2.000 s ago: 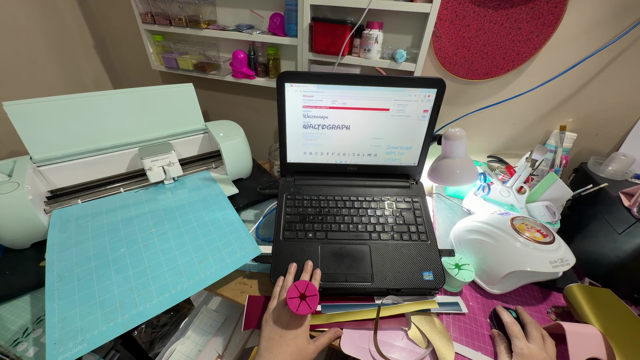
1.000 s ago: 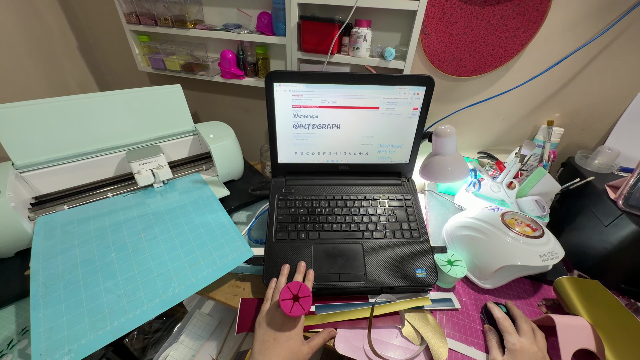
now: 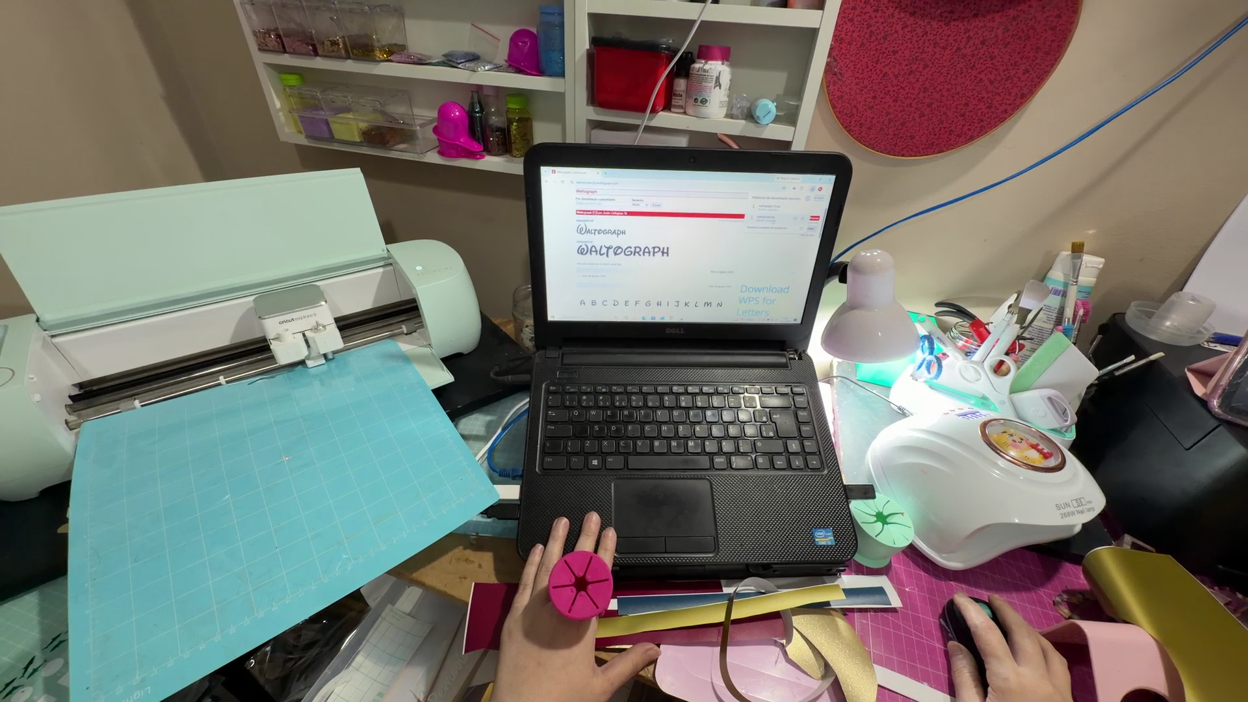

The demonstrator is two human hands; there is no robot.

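My left hand (image 3: 564,624) lies palm down, its fingertips on the front left edge of a black Dell laptop (image 3: 770,507). A round pink slotted piece (image 3: 581,585) sits on the back of that hand, near the fingers. At the lower right my right hand (image 3: 1014,648) rests over a dark computer mouse (image 3: 965,624) on a pink gridded cutting mat (image 3: 921,585). The laptop's screen shows a web page with lettering samples. Strips of gold, blue and dark red material (image 3: 721,612) lie between the hands, below the laptop.
A mint Cricut cutting machine (image 3: 429,292) with a blue gridded mat (image 3: 283,507) stands at left. Right of the laptop are a small lamp (image 3: 870,312), a white nail lamp (image 3: 936,478), a green slotted cup (image 3: 882,526) and a tool holder (image 3: 951,385). A gold roll (image 3: 1160,604) lies at lower right.
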